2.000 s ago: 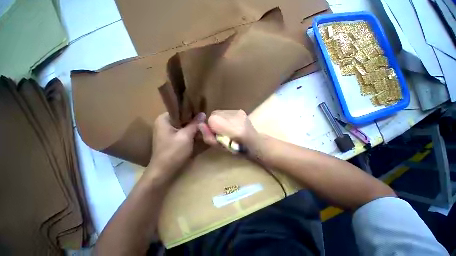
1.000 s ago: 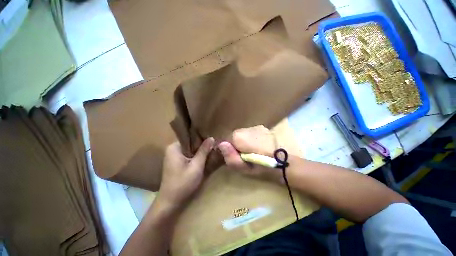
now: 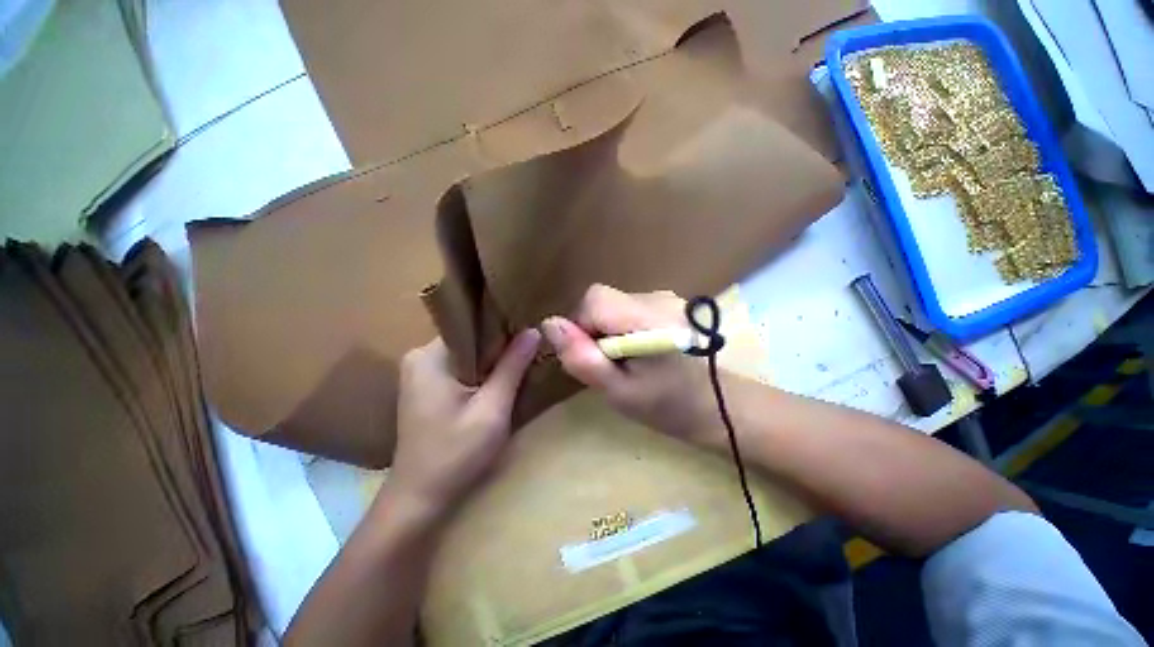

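My left hand [image 3: 458, 411] grips the folded-up part of a large brown bag panel [image 3: 342, 278], its thumb at the fold. My right hand [image 3: 633, 360] holds the pale-yellow handle of an awl or small screwdriver [image 3: 645, 343], a black cord loop at its rear end. Its tip is not clearly visible at the fold, where the two hands nearly meet. Tiny gold metal pieces [image 3: 611, 523] lie beside a whitish tape strip on the tan-yellow work board [image 3: 506, 537], below my hands.
A blue-rimmed tray [image 3: 938, 311] of gold pieces is at the right. A grey metal punch [image 3: 901, 348] and pink-purple snips [image 3: 968, 364] lie below it. Stacked brown panels [image 3: 95, 442] are at left, pale green-yellow pieces [image 3: 76, 114] at upper left, a spread brown panel [image 3: 430, 63] behind.
The yellow handle now lies more level than two seconds ago, and the cord loop has come into sight. Both hands stay at the fold. The whole view has shifted a little.
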